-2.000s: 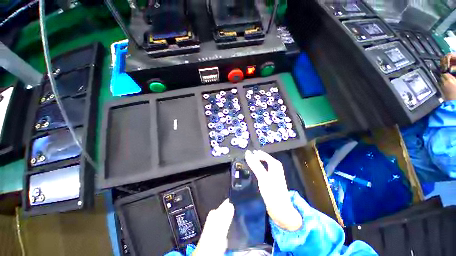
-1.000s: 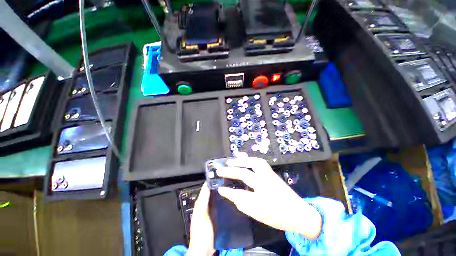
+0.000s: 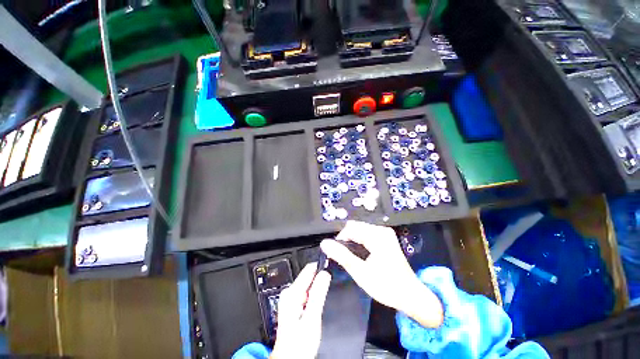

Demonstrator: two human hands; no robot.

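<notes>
A dark phone back cover (image 3: 344, 315) is at the bottom centre, tilted so that its near edge shows. My left hand (image 3: 302, 308) grips its left edge. My right hand (image 3: 372, 266) is at its top end, fingers bent over the edge; whether a small part is between the fingertips cannot be told. The parts tray (image 3: 210, 242) is just beyond my hands, with many small lens rings (image 3: 347, 165) in its two right compartments. A phone body (image 3: 272, 287) lies in a foam tray (image 3: 228, 308) below, partly hidden by my left hand.
The press fixture (image 3: 281, 91) stands behind the parts tray, with green buttons and a red button (image 3: 364, 106). A foam tray with back covers (image 3: 112, 242) is at left. A blue-lined carton (image 3: 554, 280) is at right. Trays of phone bodies (image 3: 601, 91) are at upper right.
The cover has turned from camera corner facing up to a steeper, edge-on tilt. My right fingers moved from the camera corner to its top edge. The view first shifted left.
</notes>
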